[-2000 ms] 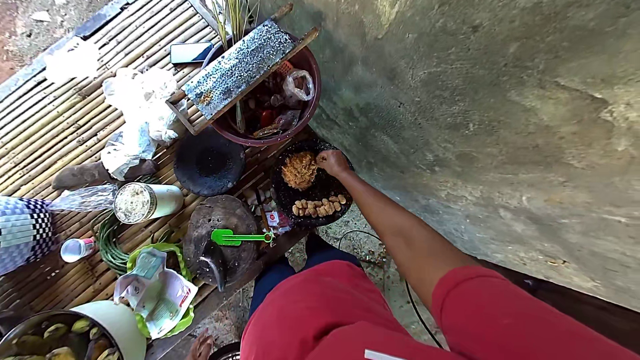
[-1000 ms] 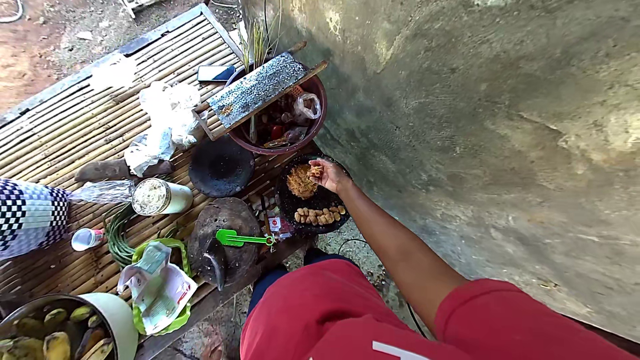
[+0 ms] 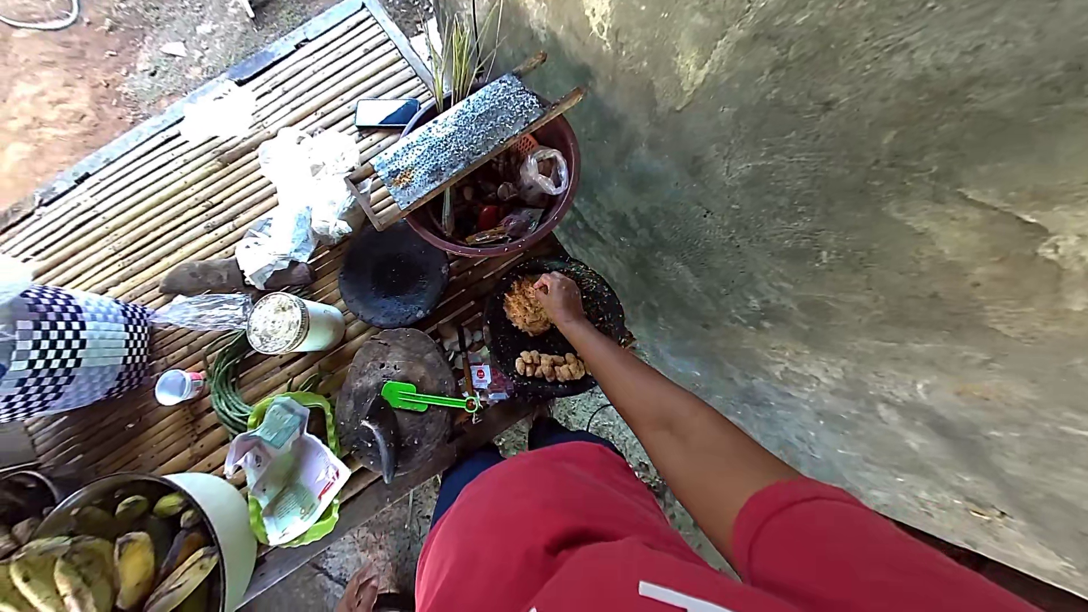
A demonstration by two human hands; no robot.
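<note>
My right hand [image 3: 558, 297] is at the right edge of a heap of orange shredded mixture [image 3: 525, 306], fingers curled together around a bit of it; the fingers hide most of that bit. The heap lies in a wide black stone mortar [image 3: 599, 293]. Below it in the same mortar sit several small brown shaped lumps [image 3: 550, 366] in rows. At the bottom edge, what seems to be my left hand [image 3: 361, 588] hangs low beside my red shirt, mostly cut off, away from the bamboo table; whether it holds anything is hidden.
The bamboo table [image 3: 170, 178] holds a grater board [image 3: 463, 140] across a basin [image 3: 565, 183], a dark stone plate [image 3: 393, 276], a wooden block [image 3: 399, 357] with a green spatula [image 3: 412, 397], a jar [image 3: 314, 325] and a pot of bananas [image 3: 229, 518]. A wall [image 3: 807, 212] stands right.
One second ago my right hand was turned up with a clump of the mixture at its fingers; now it is turned over and curled beside the heap.
</note>
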